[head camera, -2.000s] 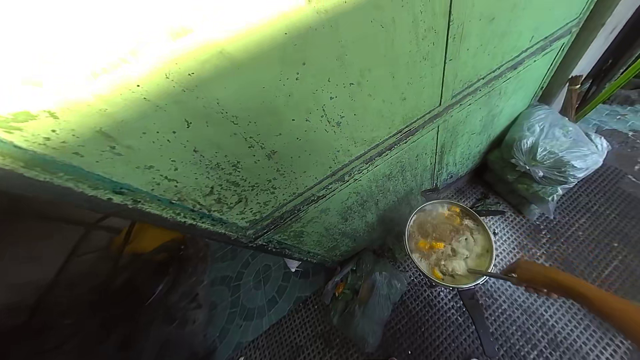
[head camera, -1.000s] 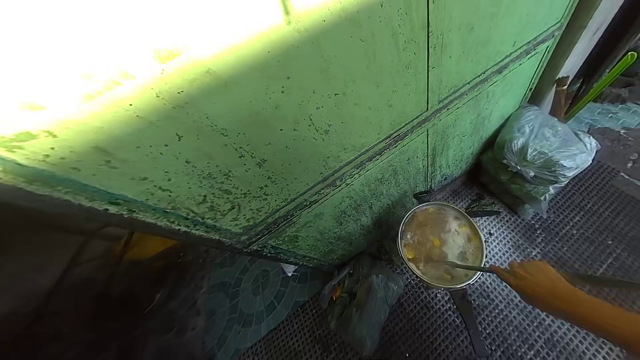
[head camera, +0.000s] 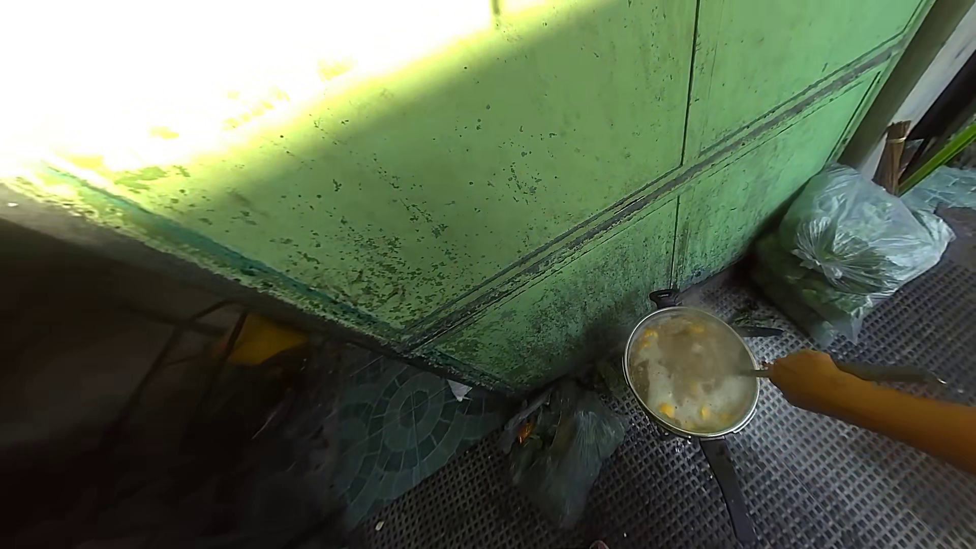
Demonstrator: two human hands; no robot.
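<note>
A metal pan with one long black handle and a short one opposite holds cloudy, steaming liquid with yellow-orange pieces. At its right, my right hand is closed around the handle of a metal utensil, whose far end dips into the liquid and is hidden there. A dark knife-like blade lies just beyond the rim. My left hand does not show.
The green painted metal panel rises right behind the pan. A tied clear plastic bag of greens rests at the right, a darker plastic bag left of the pan. Below is dark perforated matting; a bundle of sticks stands farther back.
The utensil and my right hand have shifted relative to the pan. The whitish solids seen heaped in the pan two seconds ago now lie mostly beneath the cloudy liquid.
</note>
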